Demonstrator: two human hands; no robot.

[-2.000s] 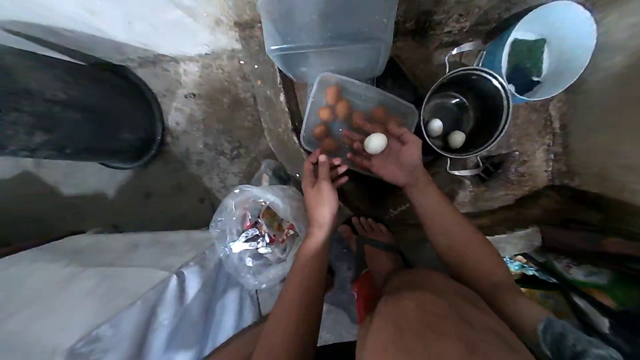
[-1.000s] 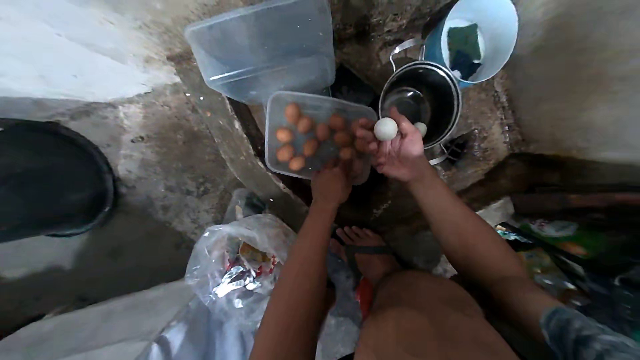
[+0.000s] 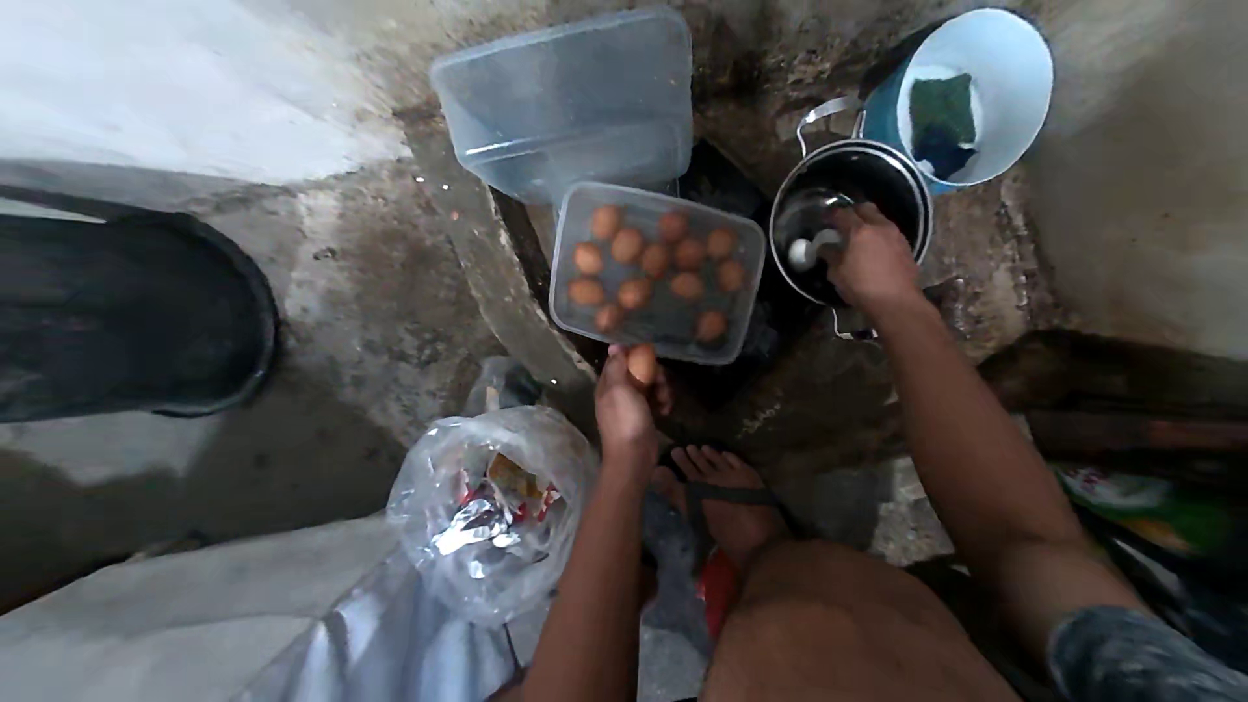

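My left hand (image 3: 629, 400) holds a brown egg (image 3: 642, 364) just below the near edge of a clear plastic container (image 3: 658, 349). Several brown eggs (image 3: 634, 292) lie in that container. My right hand (image 3: 871, 255) reaches down into a metal pot (image 3: 924, 195) with wire-like side handles. White eggs (image 3: 801, 254) are visible in the pot beside my fingers; whether my fingers still grip one cannot be told. Part of the pot's inside is hidden by the hand.
A larger clear plastic tub (image 3: 575, 97) lies behind the container. A blue pail (image 3: 1024, 88) with a green scouring pad (image 3: 942, 112) stands beyond the pot. A plastic bag of wrappers (image 3: 429, 487) is at near left, a black basin (image 3: 127, 312) farther left.
My right hand has moved from beside the container into the pot, where the white egg it held was carried. My left hand has drawn back from the container with a brown egg.
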